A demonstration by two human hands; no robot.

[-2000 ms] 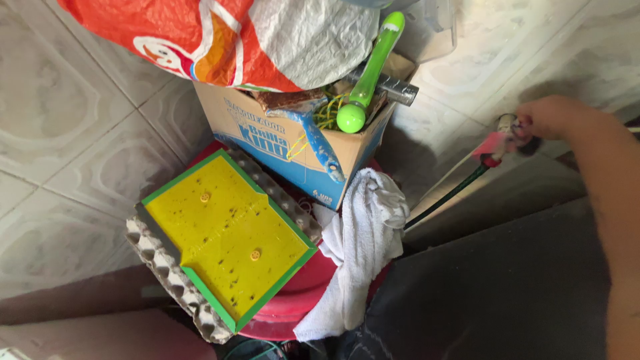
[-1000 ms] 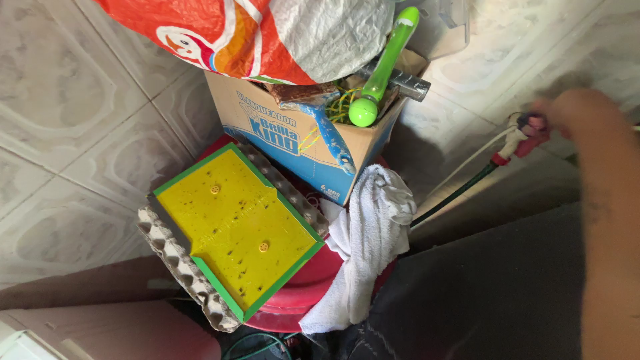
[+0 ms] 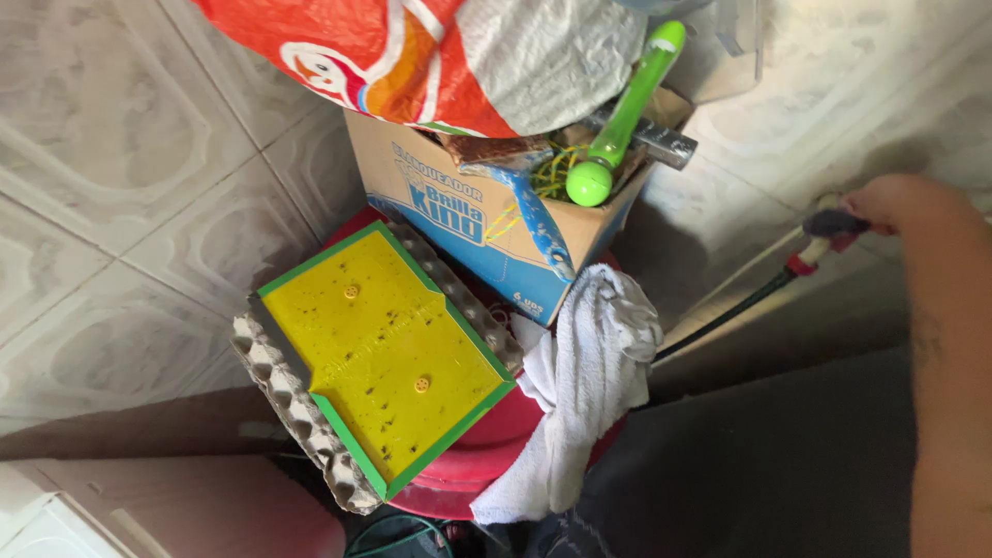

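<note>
At the right edge, my right hand (image 3: 891, 203) is closed around the end fitting of a hose (image 3: 825, 232), a dark, white and red piece. From it a dark green hose (image 3: 728, 314) runs down and left, with a thin pale cord beside it. My left hand is out of view. Left of the hose, a white towel (image 3: 581, 395) drapes over a red plastic lid or stool (image 3: 465, 457). A yellow sticky insect trap with a green border (image 3: 387, 349) lies on a grey egg carton (image 3: 291, 403).
Behind the trap stands a cardboard box (image 3: 465, 209) holding a blue-handled paintbrush (image 3: 539, 225), a green plastic tube (image 3: 632, 108) and a hammer-like metal tool (image 3: 666, 143). A red and silver plastic bag (image 3: 434, 62) lies over it. Tiled walls (image 3: 124, 178) rise behind; a dark surface (image 3: 759, 457) fills the lower right.
The hose fitting has turned in my right hand, and it shows at a different angle than before. The towel, trap and box have stayed in place.
</note>
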